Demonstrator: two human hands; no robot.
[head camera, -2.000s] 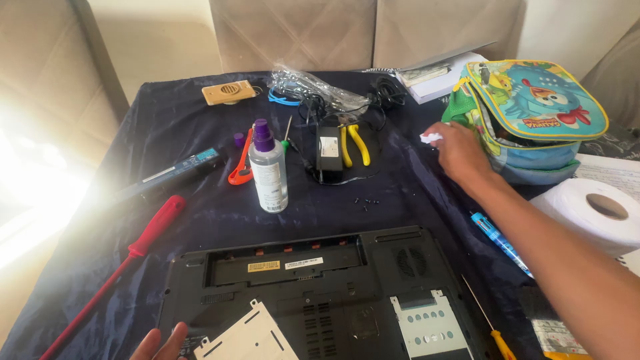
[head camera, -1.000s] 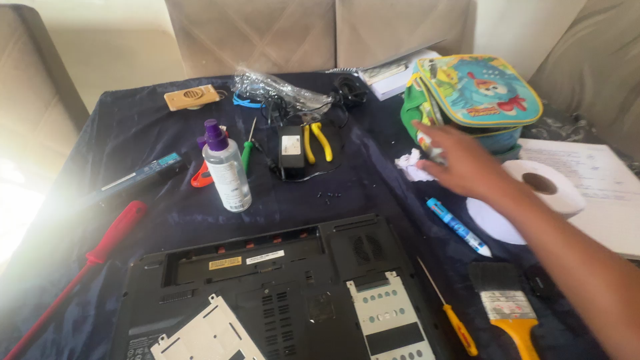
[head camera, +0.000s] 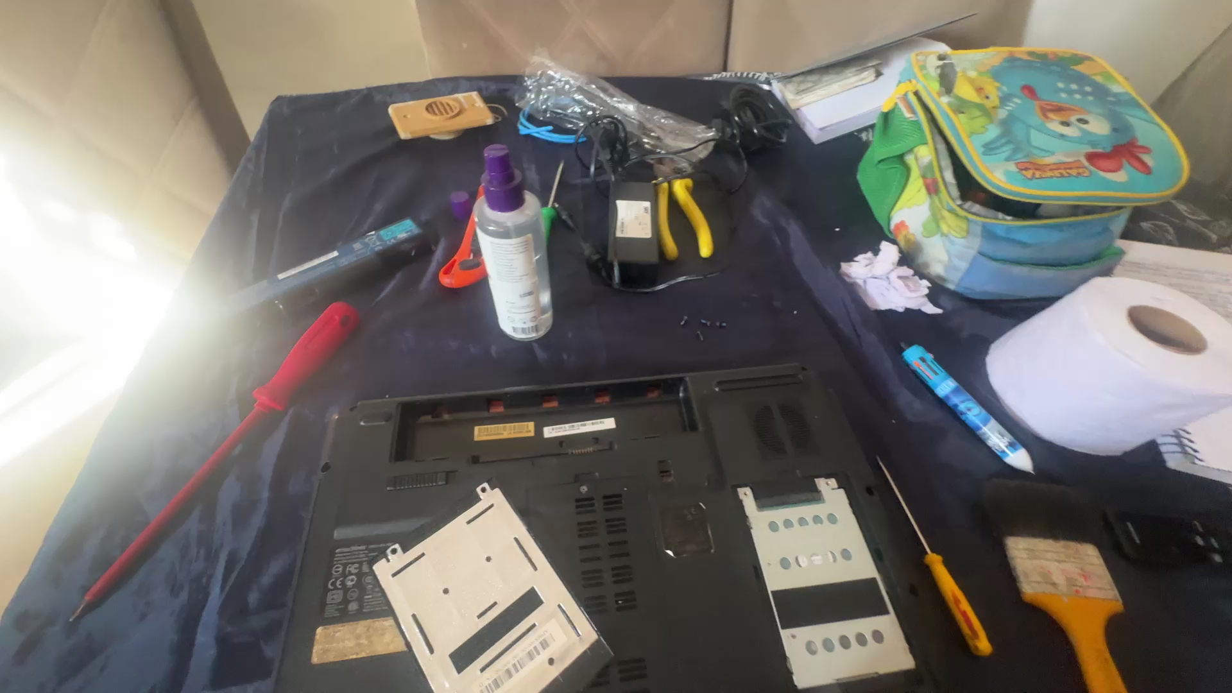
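Neither my left hand nor my right hand shows now. A black laptop (head camera: 630, 520) lies underside up at the near edge of the view, its battery bay exposed. A loose metal drive caddy (head camera: 491, 597) rests tilted on its left part, and a perforated metal bracket (head camera: 828, 587) sits in the recess at its right. Beside the laptop lie a small yellow screwdriver (head camera: 953, 597) on the right and a long red screwdriver (head camera: 303, 356) on the left. Several tiny screws (head camera: 703, 325) lie beyond it. Crumpled paper (head camera: 887, 279) touches or nearly touches the lunch bag (head camera: 1020, 241).
A spray bottle (head camera: 515, 260), laptop battery (head camera: 346, 258), power adapter (head camera: 634, 231) and yellow-handled pliers (head camera: 688, 217) stand or lie mid-table. On the right are a paper roll (head camera: 1088, 375), a multicolour pen (head camera: 967, 407) and a paintbrush (head camera: 1068, 577). Cables and clear plastic wrap (head camera: 616, 106) lie farther back.
My right hand was at the crumpled paper near the lunch bag and has left the view; the paper remains on the cloth. My left hand, at the lower left two seconds ago, is also out of view.
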